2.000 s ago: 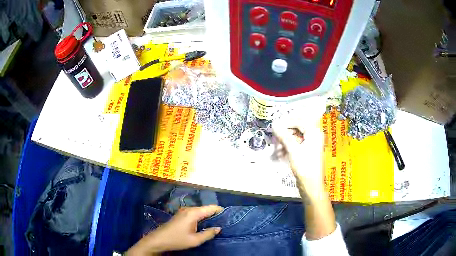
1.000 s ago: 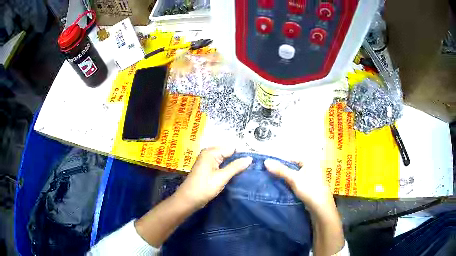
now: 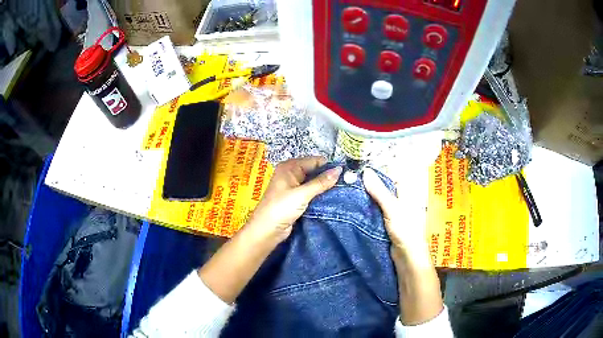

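The blue denim jeans (image 3: 344,244) reach from my lap over the table edge, with the waistband (image 3: 330,188) under the ram (image 3: 350,146) of the button attaching machine (image 3: 390,66). A round silver button (image 3: 350,177) shows on the waistband, between my thumbs. My left hand (image 3: 291,195) grips the waistband left of the button. My right hand (image 3: 390,211) holds it on the right side, its fingers partly hidden under the denim. The lower die is hidden by the cloth.
A heap of small silver parts (image 3: 271,125) lies left of the ram, a bag of silver parts (image 3: 492,148) at right. A black smartphone (image 3: 192,150), red-capped bottle (image 3: 109,89), yellow-black tool (image 3: 231,78), black pen (image 3: 529,199) and blue crate (image 3: 40,218) are around.
My left hand has come up from my lap and my right hand has left the die area. Both took the waistband and moved it forward under the ram. A silver button now shows on it.
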